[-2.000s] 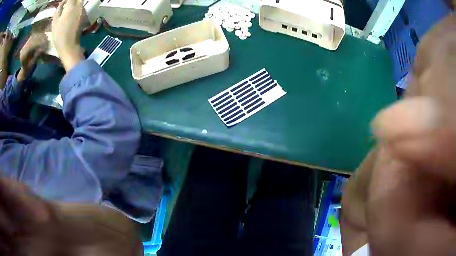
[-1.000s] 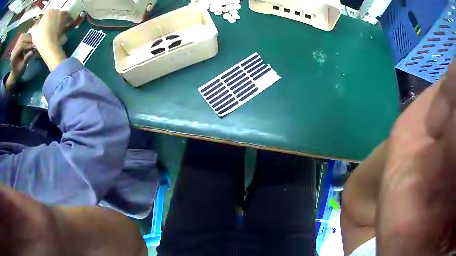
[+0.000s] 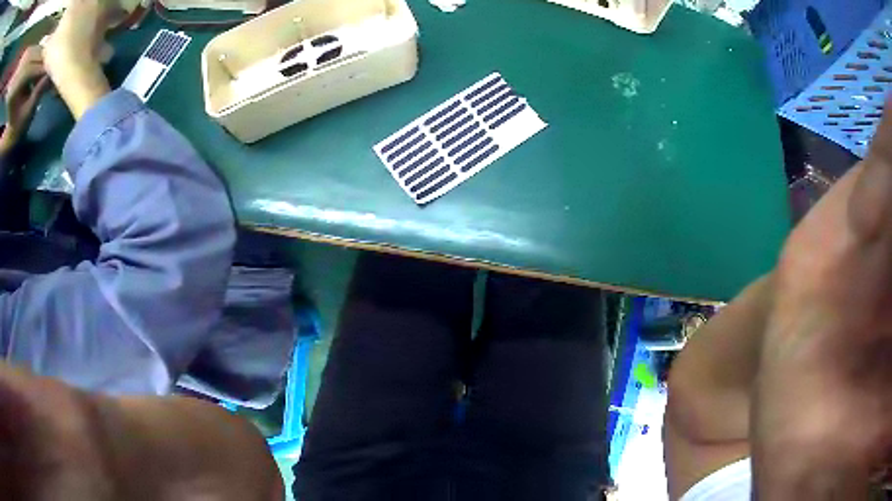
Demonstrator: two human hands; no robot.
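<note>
An adhesive sheet (image 3: 461, 138) with rows of black bars lies flat on the green bench, its right corner bare white. An open cream housing shell (image 3: 311, 70) stands behind and left of it, with a black vent pattern in its floor. My right hand (image 3: 831, 323) is very close to the camera at the right edge, blurred and cut off; its fingers cannot be made out. My bent right arm and a bit of white sleeve show below it. At the bottom left only blurred bare skin of my left arm shows; no left fingers are visible. Neither arm touches the sheet or shell.
Another person's blue sleeve (image 3: 147, 235) and hands (image 3: 73, 59) are at the left, near a second bar sheet (image 3: 156, 64). A cream housing (image 3: 626, 10) is cut off at the top. A blue basket (image 3: 846, 93) stands beyond the bench's right end. My dark-trousered legs are below the bench edge.
The view has tilted down and shifted, so bench things sit higher in the picture. My right hand's blurred fingertips, seen earlier, no longer show. The sheet and shell have not moved on the bench.
</note>
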